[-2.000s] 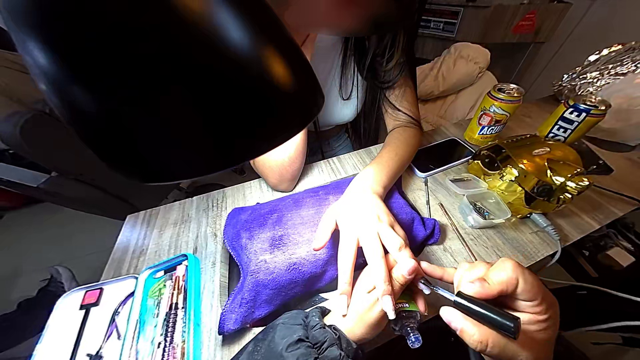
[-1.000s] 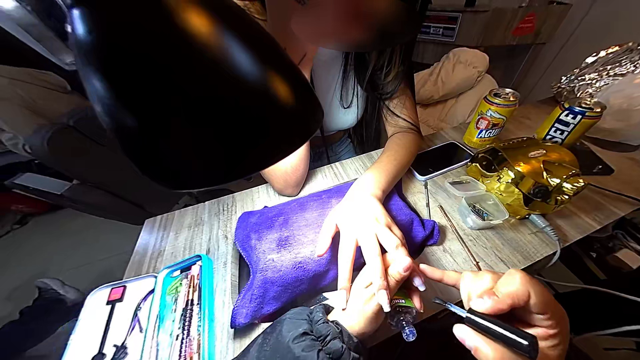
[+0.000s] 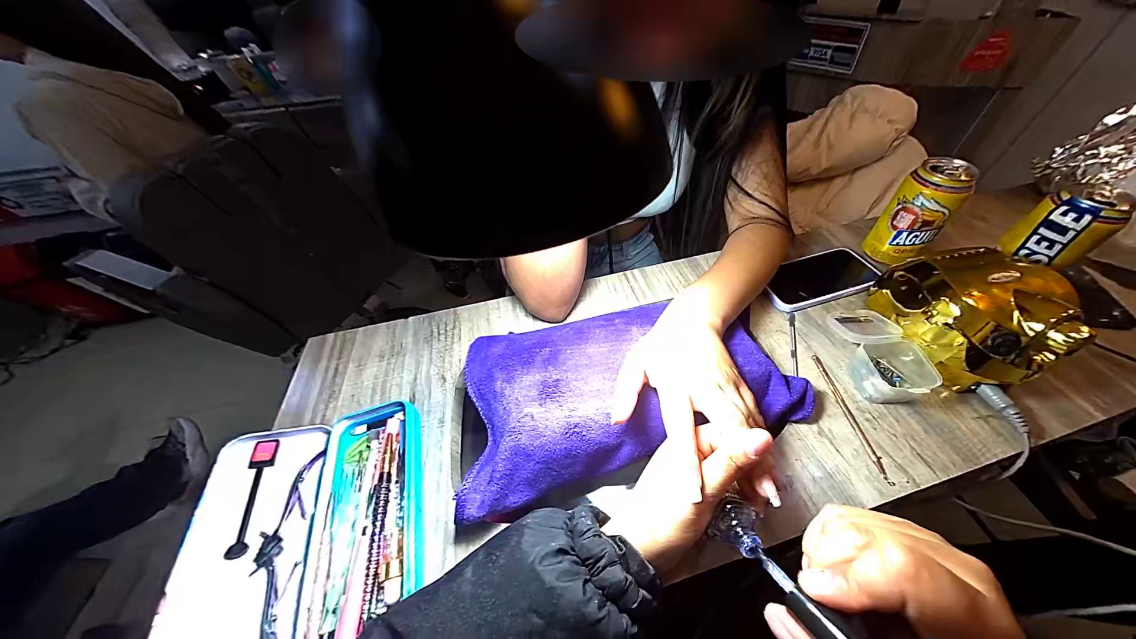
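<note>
My left hand (image 3: 679, 497), in a black puffy sleeve, holds the fingers of the other person's hand (image 3: 697, 364) at the near right of a purple towel-covered cushion (image 3: 559, 399). A small glass nail polish bottle (image 3: 735, 524) is also held there, partly hidden under my fingers. My right hand (image 3: 896, 568) grips the black-handled nail polish brush (image 3: 812, 608); its shiny wet tip is at the bottle's mouth. One of the person's nails shows just above the bottle.
A black lamp shade (image 3: 524, 133) hangs over the table's far side. An open case of nail brushes (image 3: 373, 524) lies at left. At right are a phone (image 3: 821, 278), a thin tool (image 3: 852, 417), a small plastic box (image 3: 895, 371), a gold-wrapped device (image 3: 985, 315) and yellow cans (image 3: 921, 211).
My right hand has moved down, and the brush tip, earlier near the person's fingers, is now at the bottle's mouth. The lamp shade appears farther right as the view shifts.
</note>
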